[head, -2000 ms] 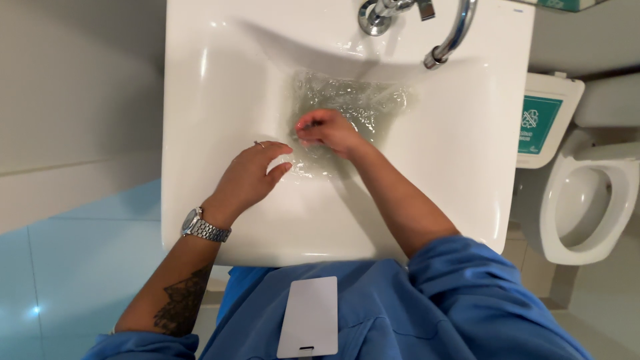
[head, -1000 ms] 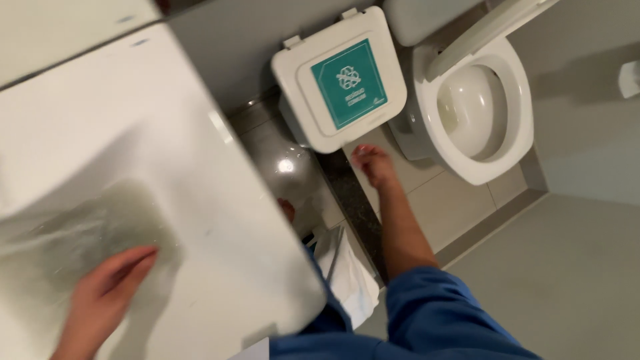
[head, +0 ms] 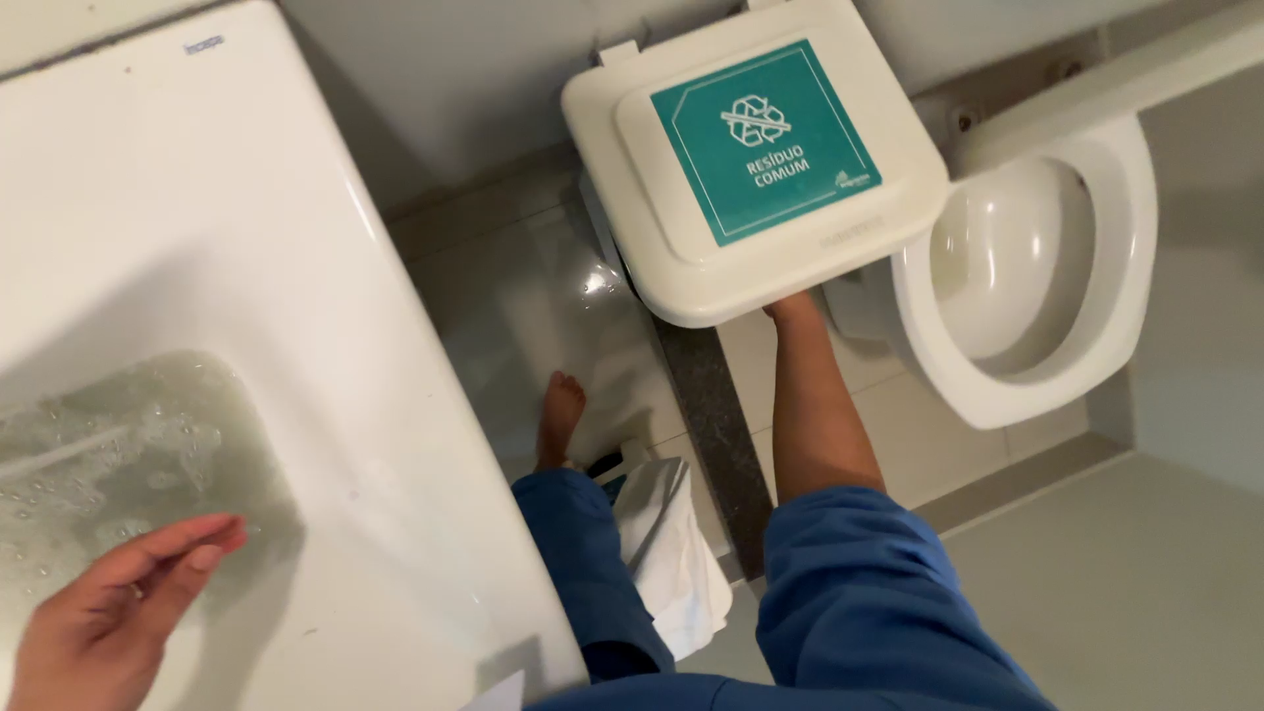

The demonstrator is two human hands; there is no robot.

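Above the cloudy, bubbly water (head: 148,444) in the white ceramic sink (head: 415,513), at the lower left, is my left hand (head: 118,602); its fingertips are drawn together, and whether they pinch something small cannot be told. My right hand (head: 785,307) reaches down to the front of a white lidded waste bin (head: 642,247). Most of this hand is hidden beneath the lid's front edge, so its fingers and anything in them cannot be seen. A green label with a recycling symbol covers much of the lid, which looks closed or nearly so.
A white toilet (head: 1027,385) with its seat raised stands right of the bin. Between sink and bin run floor tiles and a dark stone strip (head: 716,444). A bare foot (head: 562,405) shows beside the sink, near a white cloth or bag (head: 681,583) low down.
The view has swung right from the sink to the bin and toilet. My right hand has left the sink and gone under the edge of the bin's lid. The left hand remains over the sink.
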